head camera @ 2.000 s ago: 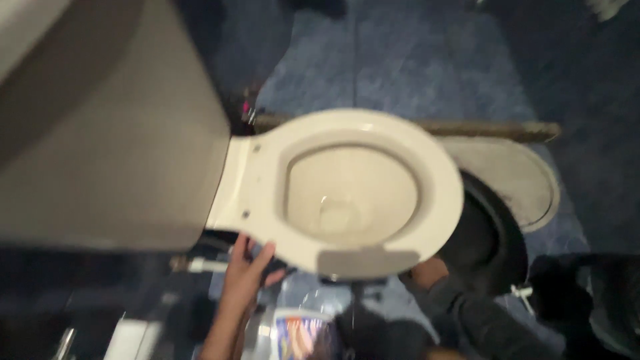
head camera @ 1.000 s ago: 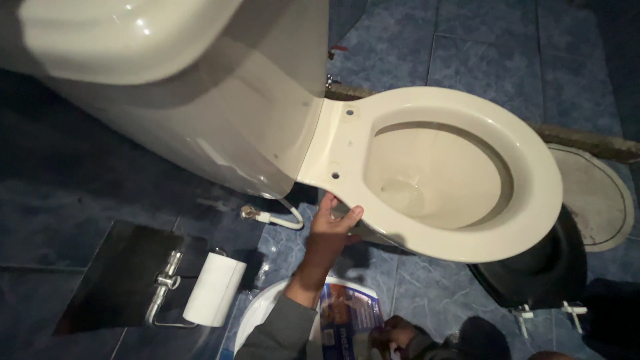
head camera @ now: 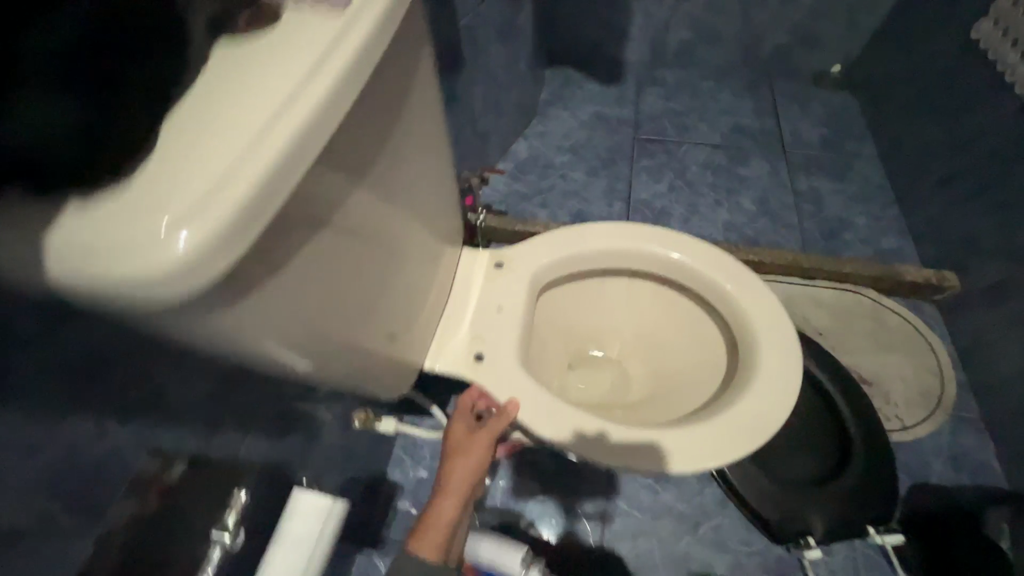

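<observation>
My left hand (head camera: 472, 436) is at the lower left edge of the cream ceramic toilet bowl (head camera: 760, 352), just below a seat-bolt hole. Its thumb and fingertips touch the edge, and part of the fingers is hidden beneath it. My right hand is out of view. The matching toilet tank (head camera: 352, 232) stands to the left of the bowl. Near my left hand, a white flexible hose (head camera: 404, 427) with a metal end fitting hangs below the tank. A black toilet seat (head camera: 832, 456) with pale hinges lies on the floor to the lower right, partly behind the bowl.
A rough bar (head camera: 848, 270) lies on the blue tiled floor (head camera: 704, 180) behind the bowl. An oval pale mat (head camera: 888, 360) is at the right. A white paper roll (head camera: 304, 532) and a metal fitting (head camera: 226, 534) are at the lower left. Reddish-brown shapes by the tank's top are unclear.
My left hand stays at the bowl's edge. The right hand, at the bowl's front edge two seconds ago and a hand at the lower packet one second ago, no longer show.
</observation>
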